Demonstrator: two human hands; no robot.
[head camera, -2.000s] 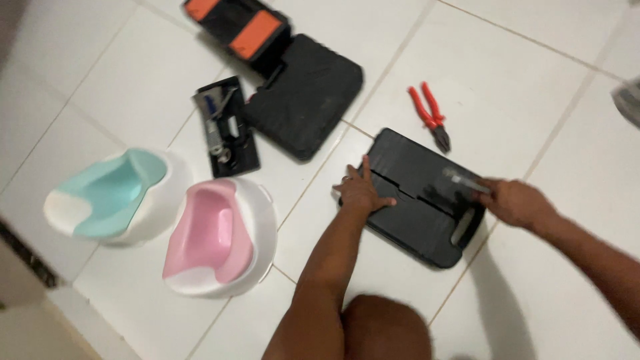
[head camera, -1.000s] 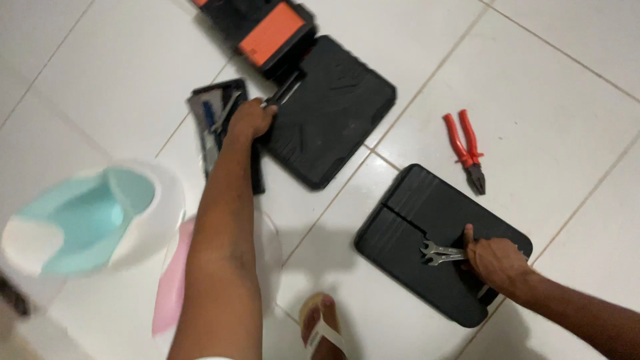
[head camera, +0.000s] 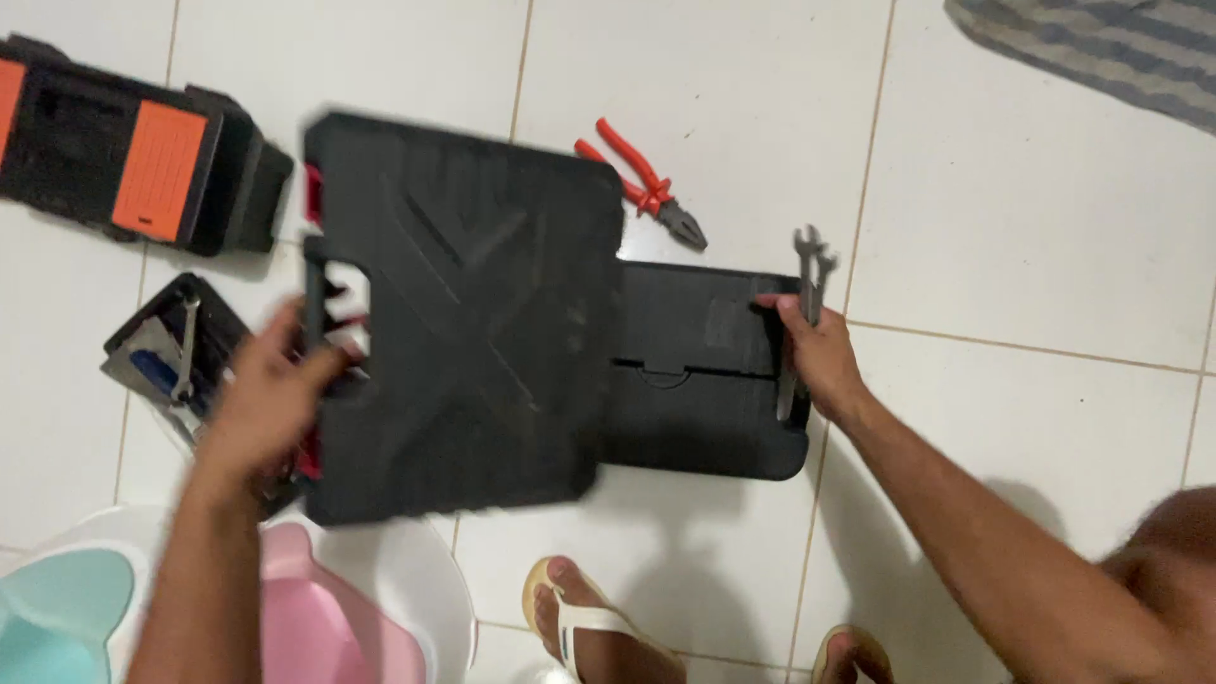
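My left hand (head camera: 275, 389) grips the handle of a black plastic tool case (head camera: 465, 313), which is lifted and partly covers a second black case (head camera: 703, 408) on the floor. My right hand (head camera: 822, 356) holds open-end wrenches (head camera: 810, 271) upright near the handle end of that second case. Combination pliers with red handles (head camera: 651, 190) lie on the tiles above it, one handle partly hidden by the lifted case. A black tray (head camera: 223, 323) with a wrench (head camera: 188, 347) and other tools lies at the left, partly behind my left hand.
A black toolbox with orange lid panels (head camera: 161, 171) stands at the upper left. A pink and white potty (head camera: 332, 617) and a teal and white one (head camera: 66, 608) are at the lower left. A striped cloth (head camera: 1111, 47) lies at the upper right. My sandaled feet are below the cases.
The case my left hand was touching beside the toolbox is now lifted and over part of the other case. My right hand still holds the wrenches, now pointing up in view.
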